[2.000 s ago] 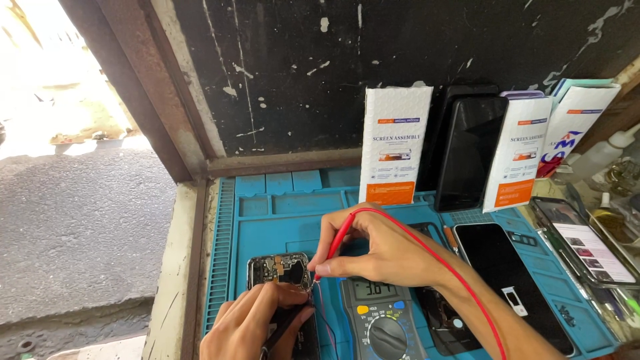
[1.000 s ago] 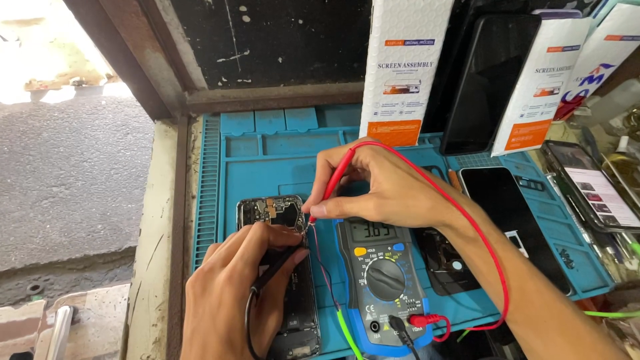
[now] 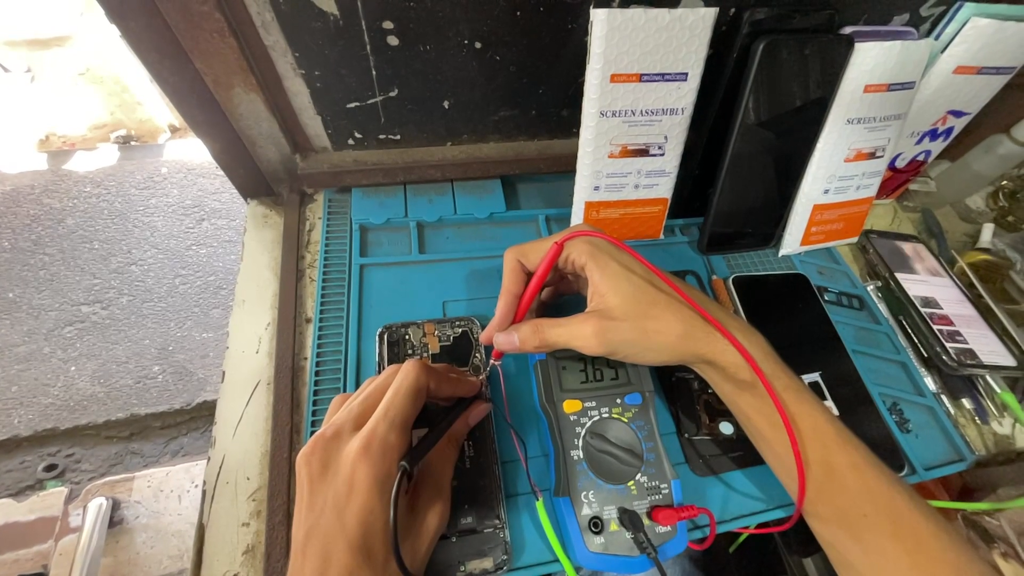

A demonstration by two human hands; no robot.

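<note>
My left hand (image 3: 384,464) grips a black test probe (image 3: 436,432) over an opened smartphone (image 3: 472,488) whose circuit board and battery are exposed. Between the thumb and fingers of my right hand (image 3: 608,304) is a red test probe (image 3: 538,292); its tip is at thin wires (image 3: 498,370) by the phone's upper right edge. Exact contact of the tips cannot be told. Those thin wires run down into a green cable (image 3: 552,532). Right of the phone lies a blue and grey digital multimeter (image 3: 612,456), its display reading about 3.65, with red and black leads plugged in.
A blue silicone repair mat (image 3: 400,288) lies underneath. White screen-assembly packets (image 3: 644,120) and a black phone screen (image 3: 772,144) stand at the back. To the right are a dark phone (image 3: 816,352), phone parts (image 3: 708,416) and a lit phone (image 3: 944,304). A metal frame borders the left.
The view has shifted closer, and more of the multimeter, with its plugged leads, now shows than two seconds ago. Both hands keep their probes at the phone's upper right edge.
</note>
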